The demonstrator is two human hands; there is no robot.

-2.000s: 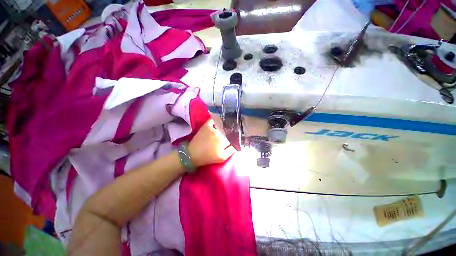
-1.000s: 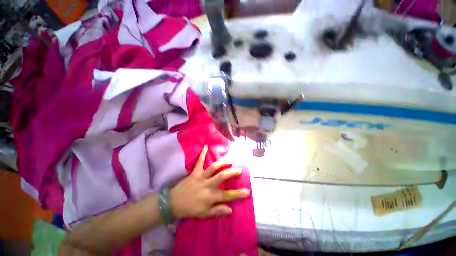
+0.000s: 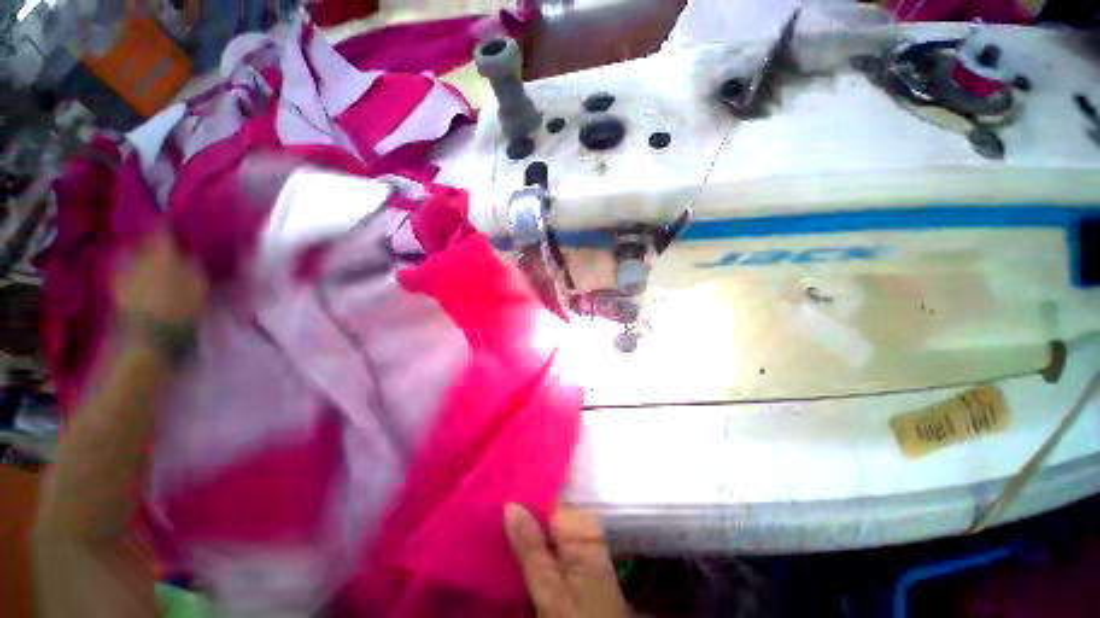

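Observation:
The hot-pink and pale lilac garment lies crumpled left of the sewing machine, partly blurred. Its bright pink end reaches the lit needle area; glare hides whether the presser foot touches it. My left hand, blurred, is at the heap's left side, with a bracelet at the wrist; its grip is unclear. My right hand, cut off by the bottom edge, holds the pink cloth's lower right edge, thumb on the cloth.
A tan paper sticker is on the white bed's right side. The bobbin winder stands at the upper right of the machine. An orange panel is at upper left. A blue rim shows below the table at lower right.
My left hand has moved from the pink cloth beside the needle to the heap's far left, and the cloth has shifted and creased. My right hand has come into view at the bottom.

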